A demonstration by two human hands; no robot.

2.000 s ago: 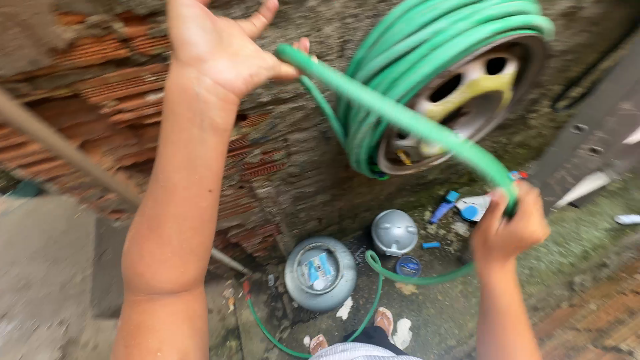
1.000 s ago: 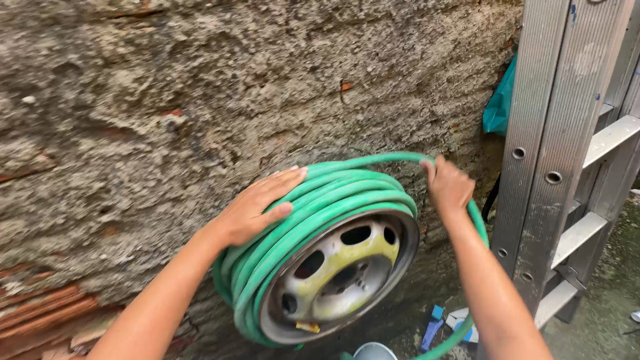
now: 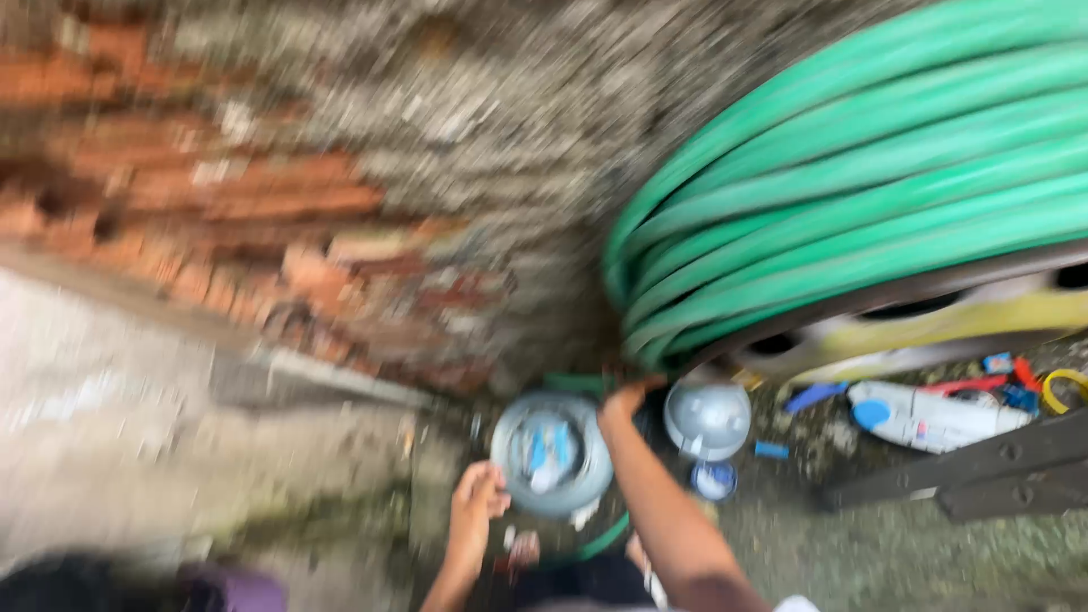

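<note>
A green garden hose [image 3: 833, 170] is wound in many turns around a wheel rim [image 3: 943, 323] with yellow paint, against the wall at upper right. My right hand [image 3: 627, 404] reaches to the lower left side of the coil, beside a small grey container; its fingertips are blurred and what they touch is unclear. My left hand [image 3: 483, 491] is lower left, fingers bent, beside a round grey vessel [image 3: 552, 455] with a blue-and-white patch on top; I see nothing clearly in it. A loose length of hose [image 3: 605, 537] curves on the ground near my feet.
A rough wall with broken brick [image 3: 314, 195] runs along the left and top. A domed grey container [image 3: 707, 421], a blue-lidded round item [image 3: 714, 481] and a white plastic bottle [image 3: 935, 416] lie on the ground. The ladder's end [image 3: 977, 480] is at right.
Both hands have moved down from the top of the coil and the raised hose length, toward the ground side. The view has swung down and left.
</note>
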